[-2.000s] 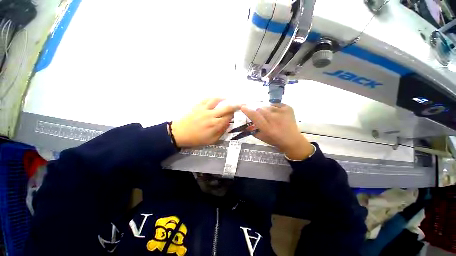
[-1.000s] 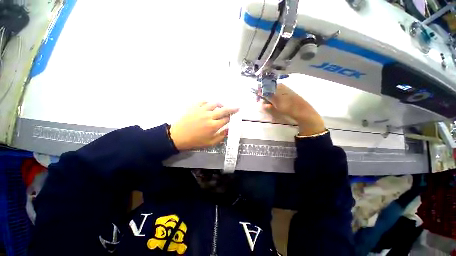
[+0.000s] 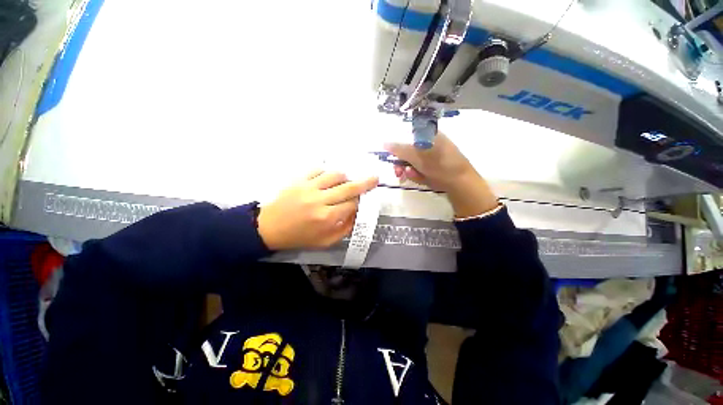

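My left hand (image 3: 311, 211) lies on the white machine table left of the needle area, fingertips together at the upper end of a white marked strip (image 3: 362, 233). The strip hangs across the table-edge ruler. My right hand (image 3: 434, 168) is below the grey-blue cylinder under the sewing machine head (image 3: 547, 91). It holds dark thread snips (image 3: 387, 157), their tips pointing left toward my left fingertips. Glare hides any thread and the exact contact of my left fingers with the strip.
The grey table-edge ruler (image 3: 507, 240) runs along the front. A blue basket (image 3: 20, 316) is at the lower left. Heaped cloth (image 3: 606, 312) and a red crate (image 3: 696, 316) are at the lower right. The machine's black control panel (image 3: 670, 142) is at the right.
My right hand has moved from under the needle area slightly left and down, and the snips now show clear of it. The strip's lower end has shifted left and tilts more.
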